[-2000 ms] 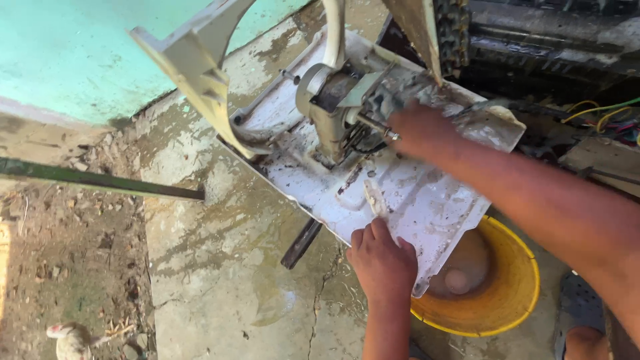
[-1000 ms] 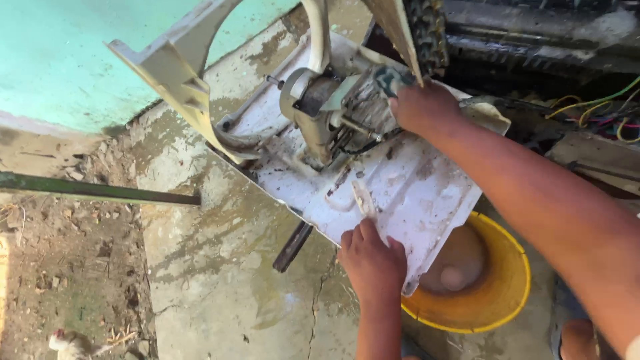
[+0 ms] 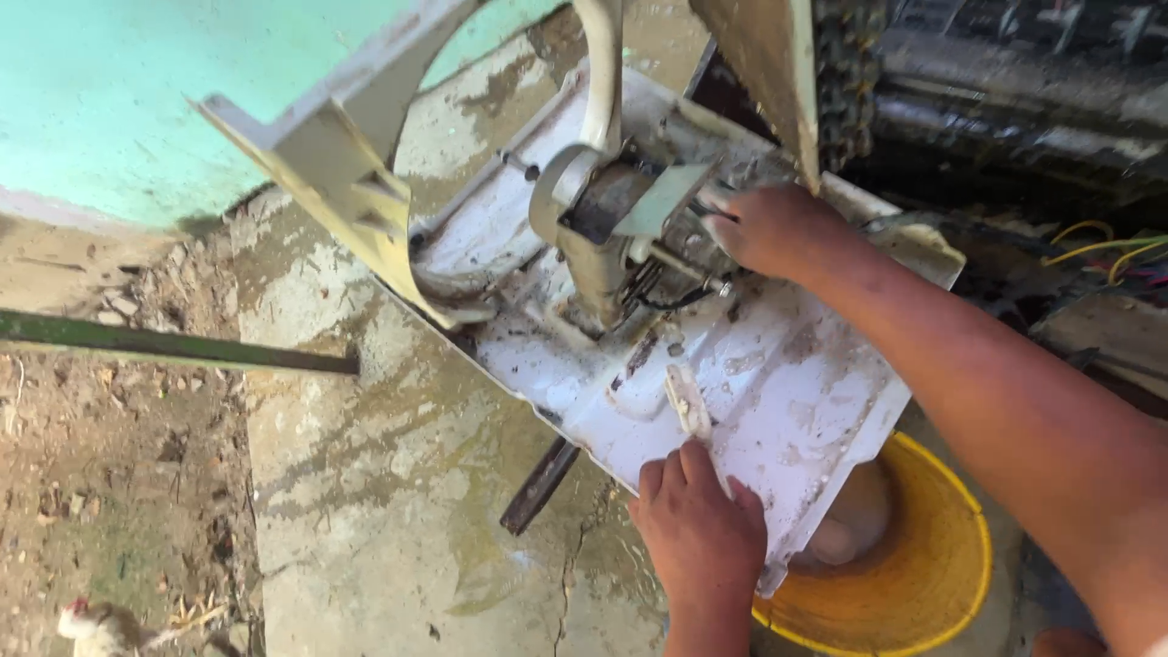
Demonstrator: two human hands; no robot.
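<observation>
A dirty white panel [image 3: 803, 392] lies tilted, bearing a motor [image 3: 602, 219] with a shaft and wires, and a curved cream plastic frame [image 3: 365, 173]. My left hand [image 3: 703, 525] is at the panel's lower edge, its fingers closed around one end of a slim whitish piece [image 3: 687, 401]; what that piece is I cannot tell. Right of the motor, my right hand [image 3: 762, 224] presses a wet greyish cloth or similar thing [image 3: 714, 205] against the dirty area beside the motor's mounting plate. Its fingertips are partly hidden.
Under the panel's right corner stands a yellow-rimmed basin [image 3: 949, 584] with murky water. A green bar [image 3: 182, 347] reaches in from the left. A dark bar [image 3: 538, 484] protrudes below the panel. A chicken [image 3: 100, 630] is at lower left; loose wires [image 3: 1109, 246] lie at right.
My right hand has shifted slightly about the area beside the motor. My left hand keeps its hold on the whitish piece at the panel's edge.
</observation>
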